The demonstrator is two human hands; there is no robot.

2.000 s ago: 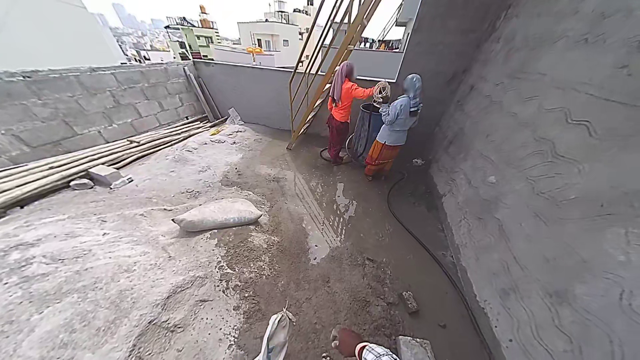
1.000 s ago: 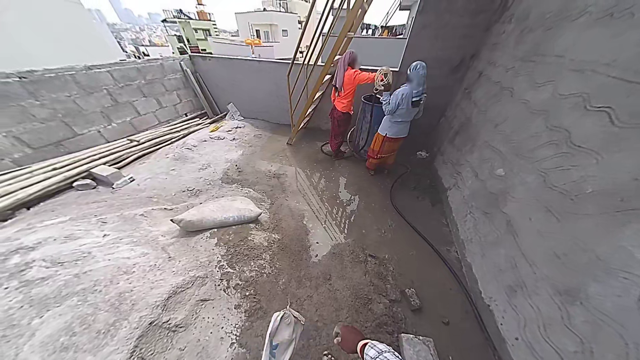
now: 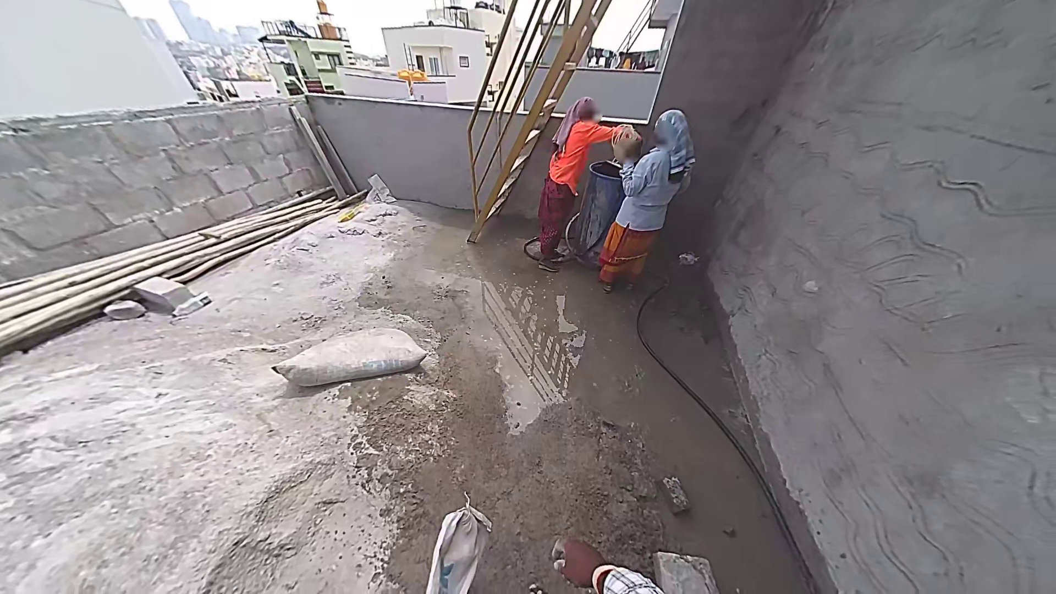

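At the bottom edge, my right hand (image 3: 577, 563) shows in a dark reddish covering, perhaps a glove, with a checked sleeve behind it. It is over the wet floor, between an upright white sack (image 3: 460, 549) and a concrete block (image 3: 685, 573). Whether its fingers are closed or hold anything is unclear. My left hand is out of view. Farther forward, a filled white sack (image 3: 351, 357) lies on its side on the pale floor.
Two people stand at a blue drum (image 3: 601, 206), their hands on a round vessel (image 3: 627, 144) above it. A black hose (image 3: 701, 400) runs along the right wall. A yellow metal staircase (image 3: 528, 132) stands behind; long poles (image 3: 157, 264) lie left. A stone (image 3: 675, 495) sits nearer.
The round vessel in the two people's hands has turned and shifted slightly above the drum. My right hand stays at the bottom edge.
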